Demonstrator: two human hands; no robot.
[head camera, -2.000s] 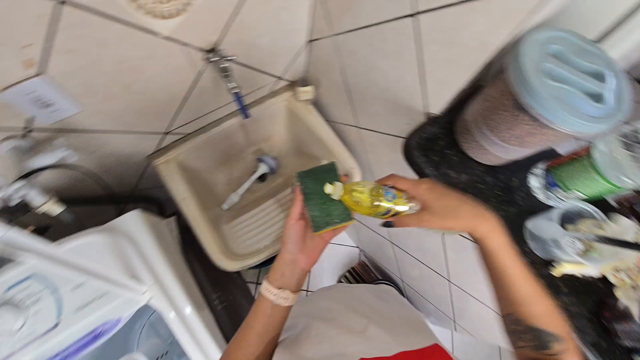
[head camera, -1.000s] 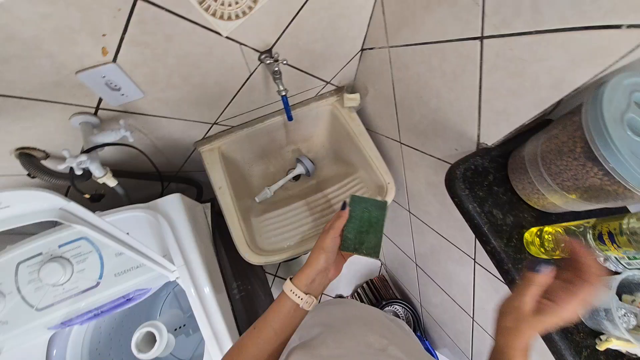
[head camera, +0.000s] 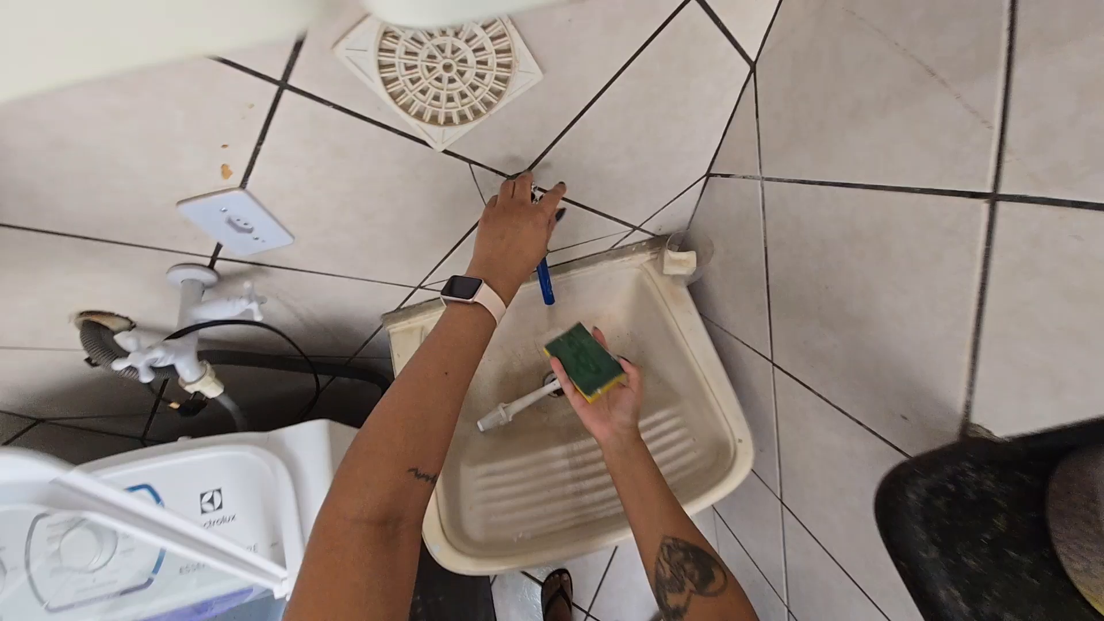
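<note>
My left hand, with a watch on its wrist, is on the wall tap above the utility sink; its fingers cover the tap's handle. The tap's blue spout end shows below them. In my right hand a green and yellow scouring sponge lies with the green side up, held by its edges over the basin. A white-handled utensil lies in the sink, its head mostly hidden behind the right hand.
To the left stands a white washing machine, its lid raised. White valves and hoses are on the wall behind it. A dark stone countertop with a container juts in at the right. A sandaled foot is below the sink.
The sponge has passed from my left hand to my right. My left hand has moved up to the tap. The yellow bottle, on the countertop a second ago, is out of view.
</note>
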